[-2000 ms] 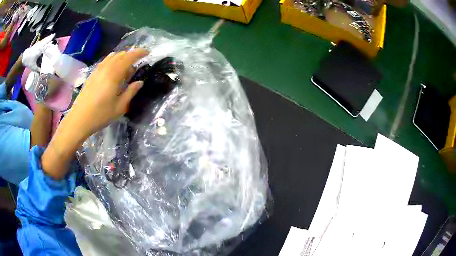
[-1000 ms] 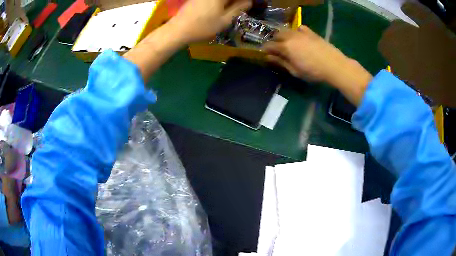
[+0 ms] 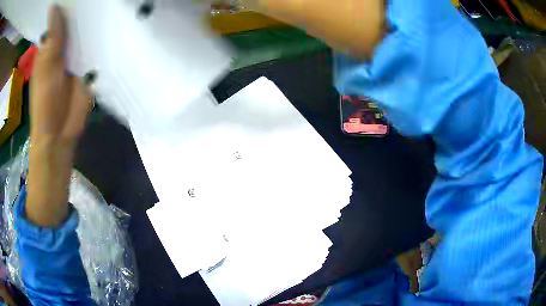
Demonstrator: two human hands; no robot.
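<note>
My left hand (image 3: pixel 57 101) holds a white card insert (image 3: pixel 149 54) at its left edge. The card is blurred, shows small dark holes and is raised over the stack. The overlapping stack of white card inserts (image 3: pixel 257 179) lies on the black mat. My right forearm reaches across the top from the right; my right hand is cut off by the top edge or hidden behind the card, so its grip cannot be seen.
A clear poly bag (image 3: pixel 102 239) lies at the lower left. A phone with a pink-lit screen (image 3: pixel 364 116) lies on the mat beside my right sleeve. Yellow box edges show at the top (image 3: pixel 251 23) and far left. The green belt (image 3: pixel 281 46) runs behind the mat.
The view has shifted right and down to the card stack. My hands have left the yellow box with the accessories, and my left hand has taken hold of a white card.
</note>
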